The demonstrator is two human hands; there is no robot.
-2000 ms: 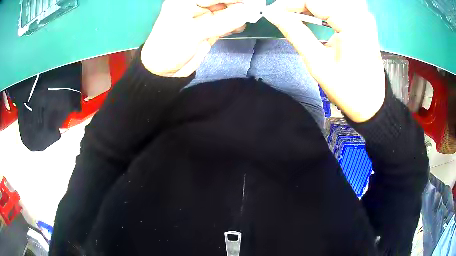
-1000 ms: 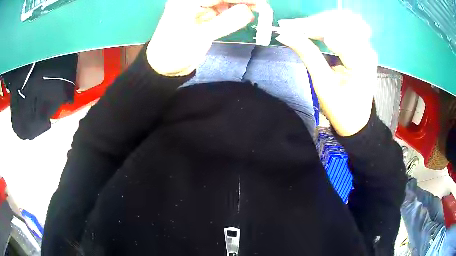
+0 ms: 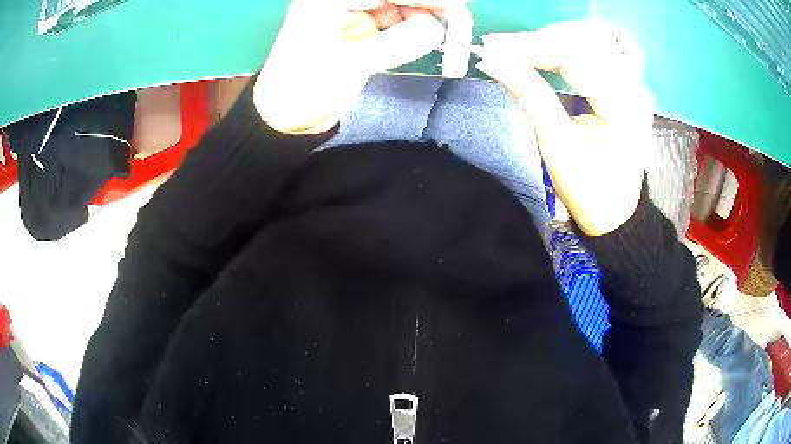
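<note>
A small white piece [image 3: 456, 43] stands upright in front of the green table's edge, held at the fingertips of my left hand [image 3: 351, 56]. My right hand [image 3: 581, 87] is just to its right, thumb and forefinger pinched together on a thin, tiny part [image 3: 477, 52] that reaches the white piece's side. Both hands are overexposed, so the fingers and the small part show poorly. Whether the two parts touch cannot be told.
The green table [image 3: 173, 43] runs across the top, with a clear tray [image 3: 74, 12] at far left and another [image 3: 755, 35] at far right. Below the edge are blue trays [image 3: 585, 303], clear trays [image 3: 672, 169] and red stools [image 3: 733, 208]. A person's jeans [image 3: 737, 355] show at lower right.
Since two seconds ago the white piece has come into clear view between my hands, and the dark-tipped rod at my right hand no longer shows. Over the last second almost nothing has moved.
</note>
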